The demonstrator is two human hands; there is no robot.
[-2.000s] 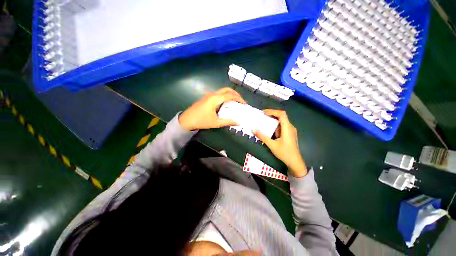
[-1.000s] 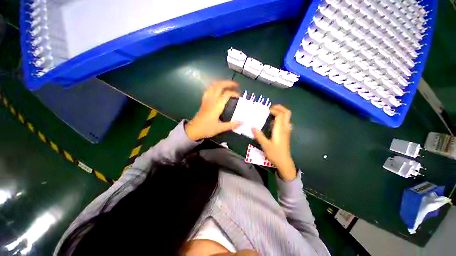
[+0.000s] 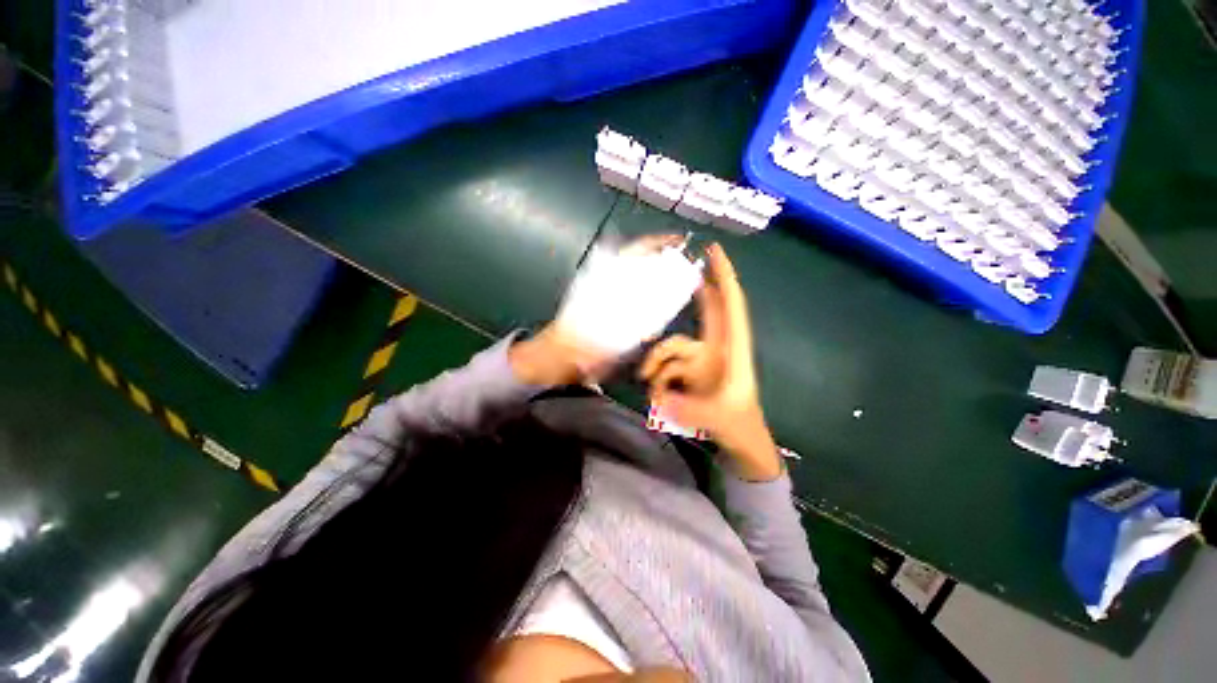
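A blurred group of white power adapters [image 3: 625,296] is held over the bench near its front edge. My left hand [image 3: 554,354] is mostly hidden behind them and holds them. My right hand [image 3: 714,354] is beside them on the right, fingers raised and apart, holding nothing that I can see. A row of several adapters [image 3: 683,184] lies on the green bench beyond my hands. The red-dotted label sheet [image 3: 678,422] is at the bench edge, partly covered by my right hand.
A large blue tray [image 3: 441,114] with a white liner and a column of adapters is at upper left. A smaller blue tray [image 3: 921,260] packed with adapters is at upper right. Two set-aside adapters [image 3: 1068,411], a pale labelled item [image 3: 1169,382] and a blue wipes box [image 3: 1114,527] are at right.
The held adapters have moved left and turned with my left hand. My right hand has let go of them and its fingers are now raised beside them.
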